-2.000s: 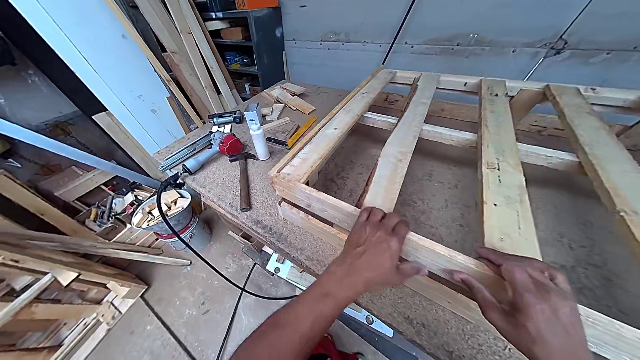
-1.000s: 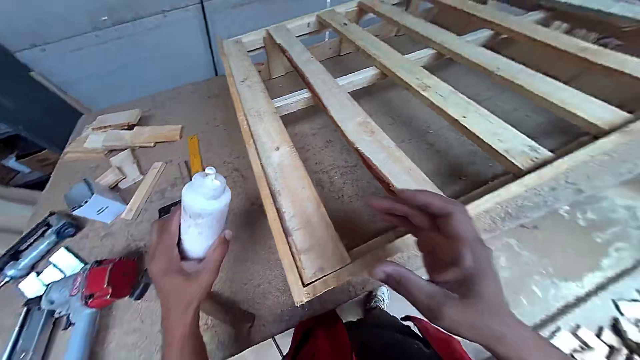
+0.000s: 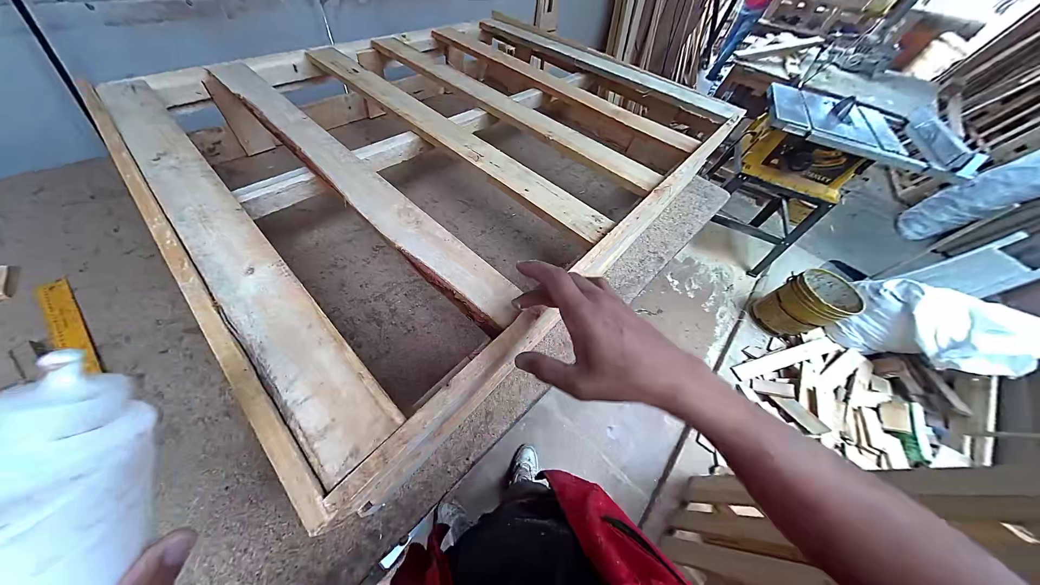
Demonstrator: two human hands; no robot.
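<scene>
A slatted wooden frame lies on a particle-board worktable, its near corner close to my body. At the lower left, my left hand is around a white plastic squeeze bottle; only a thumb shows beside it, the other fingers are hidden. My right hand is at the frame's near rail, fingers apart, by the end of a slat with a rough bark edge. Its fingertips are over or on the wood; contact is hard to tell. It holds nothing.
A yellow square lies on the table at left. On the right stand a yellow table saw, a yellow bucket, a white sack and a pile of wood offcuts. A person is partly seen in the back.
Two seconds ago both hands were on the frame's rail and the white bottle stood on the table; one second ago my left hand had it. The view has swung right.
</scene>
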